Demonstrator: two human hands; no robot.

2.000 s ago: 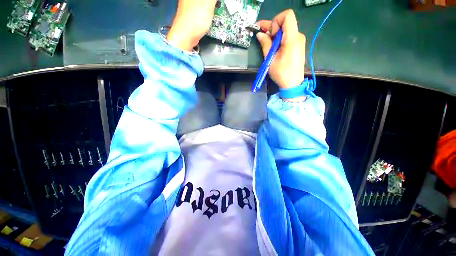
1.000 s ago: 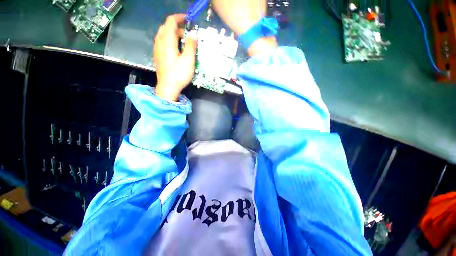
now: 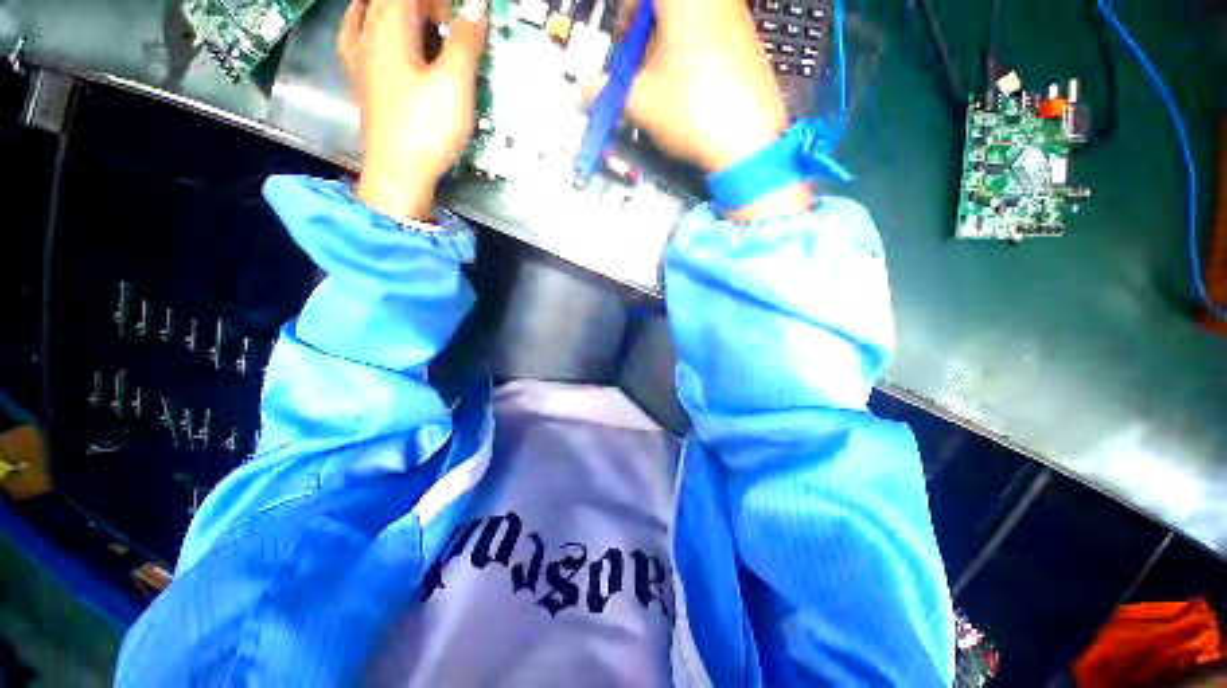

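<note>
A TV main board (image 3: 532, 114), green and washed out by glare, lies near the bench's front edge between my hands. My left hand (image 3: 411, 101) holds its left edge; the fingertips are partly cut off by the top of the picture. My right hand (image 3: 707, 88) is at the board's right side with a blue pen (image 3: 616, 94) in its fingers, the pen slanting down over the board. Its fingertips are partly hidden. A blue wrist strap (image 3: 774, 175) is on my right wrist.
A black remote control (image 3: 803, 40) lies behind my right hand. Another board (image 3: 1016, 168) with dark leads lies at right, one more (image 3: 242, 30) at upper left. A blue cord (image 3: 1173, 114) runs down the far right. Below the bench edge are a black rack (image 3: 168, 329) and orange cloth (image 3: 1150, 645).
The view has shifted. The board, in my hands one second ago over the bench edge, is now further up over the bench. The remote and the right-hand board show more fully.
</note>
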